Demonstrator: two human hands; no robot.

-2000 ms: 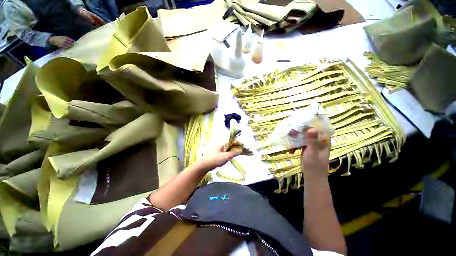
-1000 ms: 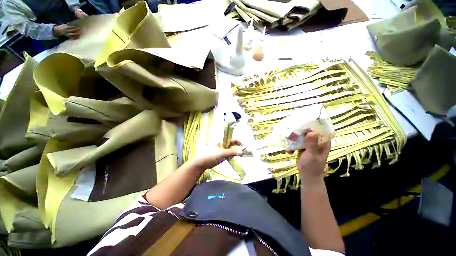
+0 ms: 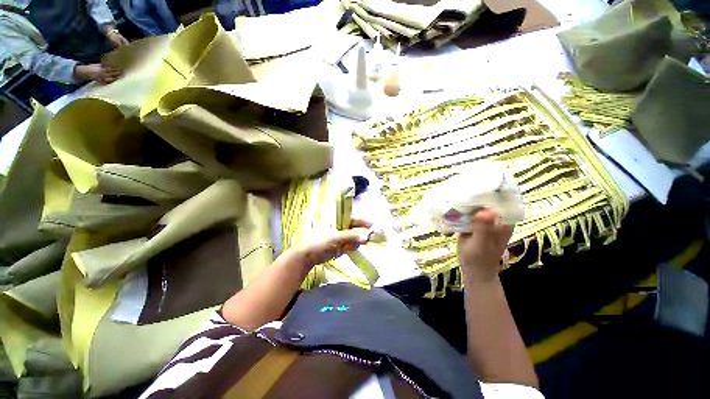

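My right hand (image 3: 484, 243) is closed around a white glue bottle (image 3: 476, 204) with a reddish mark, its nozzle end towards my left hand. My left hand (image 3: 336, 241) holds a yellow-green strap (image 3: 344, 209) that stands up from the fingers; its end shows at the fingertips near the nozzle. Whether they touch is too blurred to tell. A strap bundle (image 3: 300, 214) lies left of my left hand. A dark small item (image 3: 360, 185) lies just beyond it. Laid-out straps (image 3: 483, 148) lie in a grid under and beyond the bottle, ends hanging over the table edge.
Khaki bag bodies (image 3: 179, 148) with yellow insides are heaped on the left. Beyond the straps stand a white container (image 3: 356, 97) and a small orange bottle (image 3: 391, 84). Folded pieces (image 3: 436, 19) lie at the far side. A short strap bundle (image 3: 599, 103) lies right. A person's hand (image 3: 97, 74) is far left.
The strap pieces in my left hand have shifted and now stand more upright. The bottle stays in my right hand, slightly further left. The other person's hands have moved at the far left.
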